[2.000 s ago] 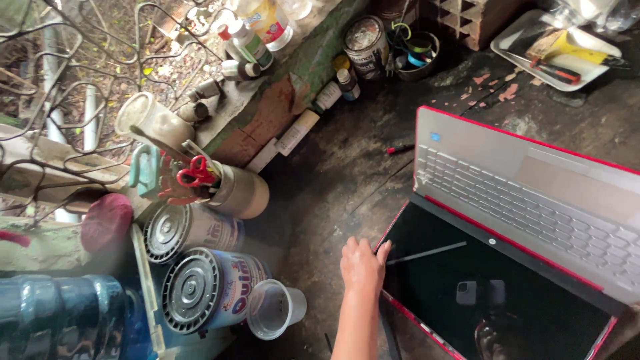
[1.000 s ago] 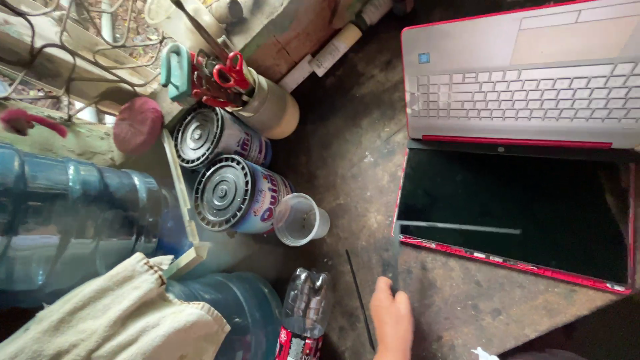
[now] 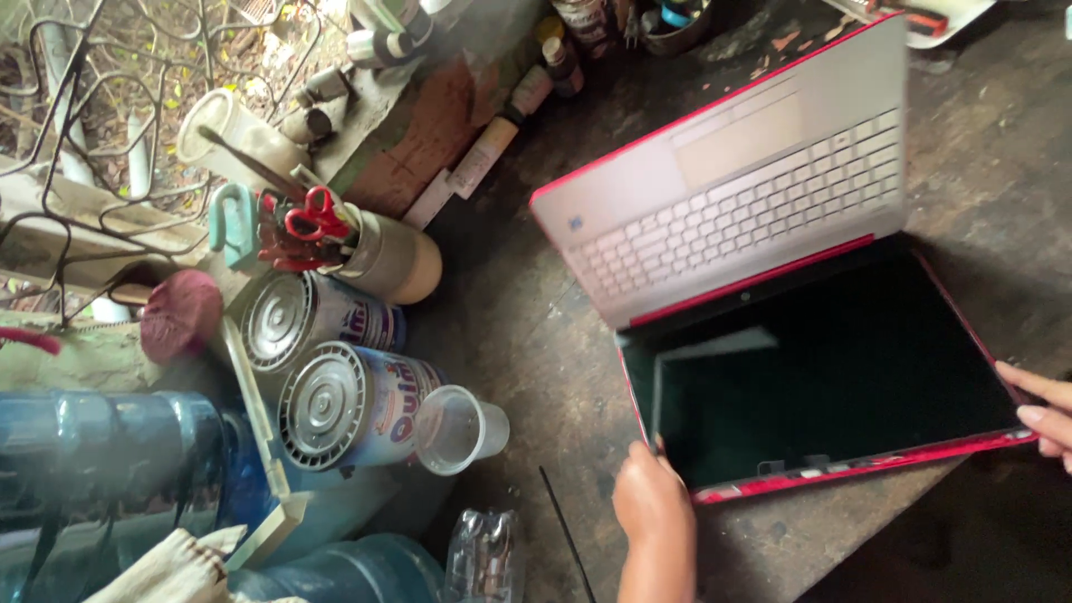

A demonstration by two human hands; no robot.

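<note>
A red and silver laptop lies opened out on the dark worktop, its keyboard half [image 3: 737, 184] farther off and its black screen [image 3: 821, 368] nearer. No bezel covers the screen's near edge, where the red lid shell shows. My left hand [image 3: 653, 494] grips the screen's left edge near its lower corner, fingers partly hidden. At the far right, my right hand [image 3: 1043, 410] holds the lower right corner between thumb and fingers. A thin black strip [image 3: 565, 532] lies on the worktop left of my left hand.
Left of the laptop stand a clear plastic cup [image 3: 461, 431], paint cans [image 3: 327, 406] and a container [image 3: 394, 255] with red scissors [image 3: 316, 216]. Large blue water bottles [image 3: 109, 469] are at lower left. A white tray [image 3: 963, 21] lies at top right.
My left hand has come from the worktop beside the strip onto the screen's left edge. My right hand has come into view at the right corner. The laptop now sits turned at an angle.
</note>
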